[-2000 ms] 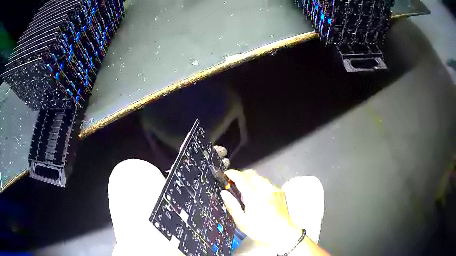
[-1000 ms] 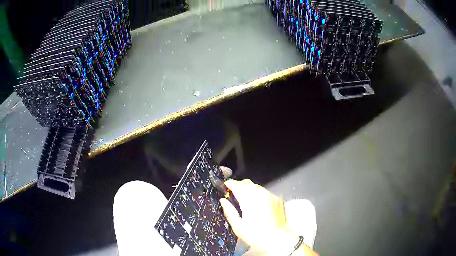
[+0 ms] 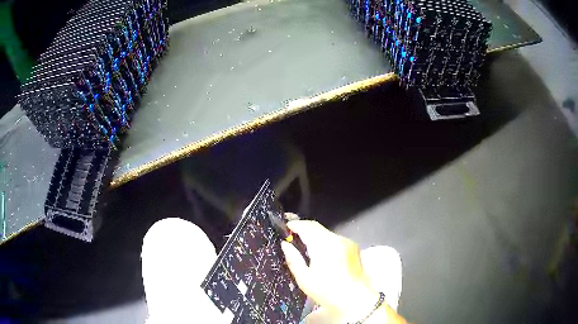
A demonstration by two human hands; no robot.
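Note:
A black circuit board panel (image 3: pixel 244 269) with white print is held tilted above my lap. My right hand (image 3: pixel 326 262), with a bracelet at the wrist, is closed around small side cutters (image 3: pixel 281 229) with dark and orange handles. Their metal tips are at the board face near its upper right edge. Of my left hand, only pale fingertips (image 3: pixel 291 216) show past the board's upper right edge; the rest is hidden behind the board, which it appears to hold. Whether the cutter jaws are open is too small to tell.
A grey-green workbench (image 3: pixel 253 76) with a yellowish edge bears a stack of racked boards (image 3: pixel 95 76) at left and another stack (image 3: pixel 437 50) at right. Rack ends with open handles (image 3: pixel 70 221) stick out past the bench edge. My knees (image 3: pixel 177 266) flank the board.
The bench and racks sit lower in the view than two seconds ago as the camera has shifted. The cutters' tips have moved slightly relative to the board. Both hands keep their holds.

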